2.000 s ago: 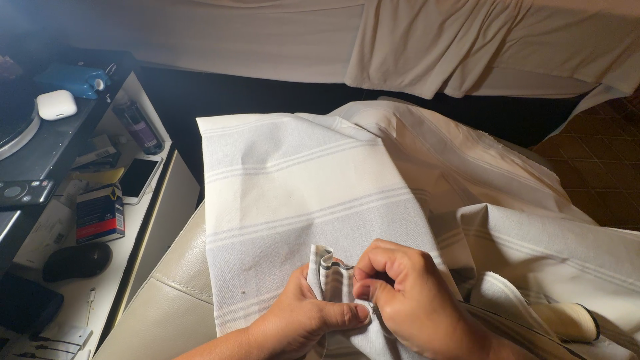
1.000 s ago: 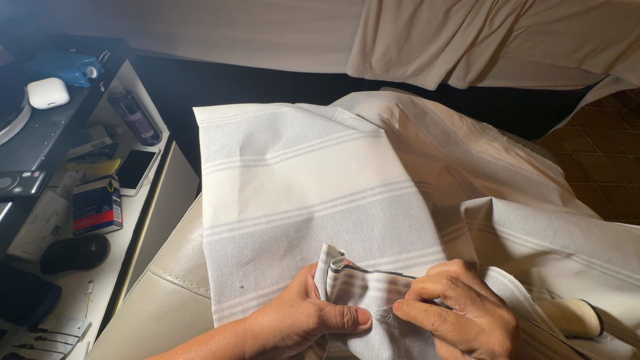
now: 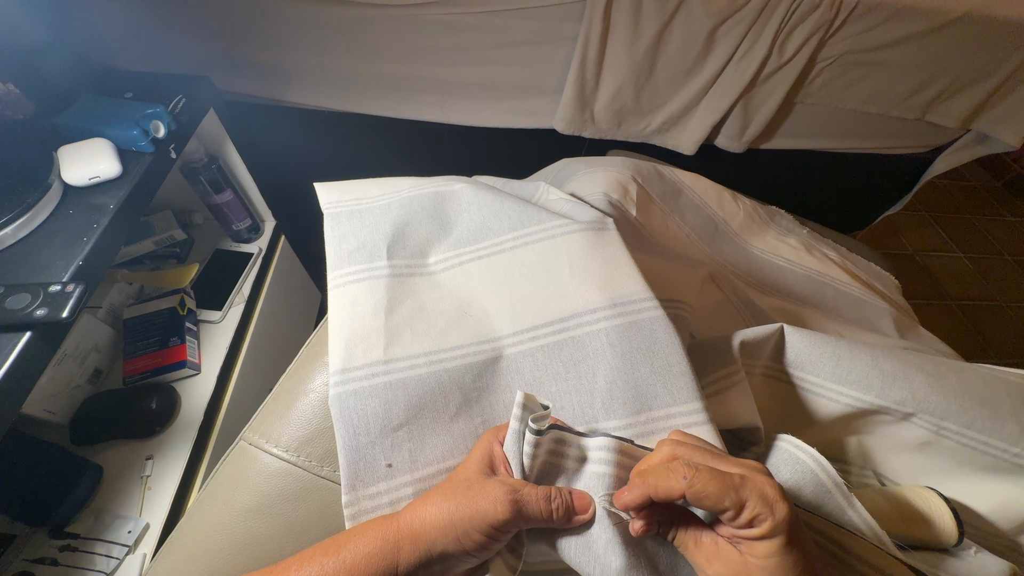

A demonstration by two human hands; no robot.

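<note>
A large striped cloth (image 3: 496,304) in grey and cream lies spread over the lap. My left hand (image 3: 512,500) pinches a folded, dark-lined edge of it between thumb and fingers, at the lower middle. Just to its right, my right hand (image 3: 712,500) has thumb and forefinger closed on fine thread ends (image 3: 614,506) at the cloth; whether a needle is among them cannot be told. A cream spool or roll (image 3: 920,516) with a dark rim lies on the fabric to the right of my right hand.
On the left, a white shelf (image 3: 184,416) holds a smartphone (image 3: 224,276), a small box (image 3: 162,336), a black computer mouse (image 3: 125,413) and a bottle (image 3: 224,200). A white earbud case (image 3: 90,162) sits above. A leather seat (image 3: 272,448) is beside the cloth; draped fabric (image 3: 680,72) hangs behind.
My right hand moved away to the right from the folded edge, then came back a little toward my left hand. My left hand keeps its hold on the fold.
</note>
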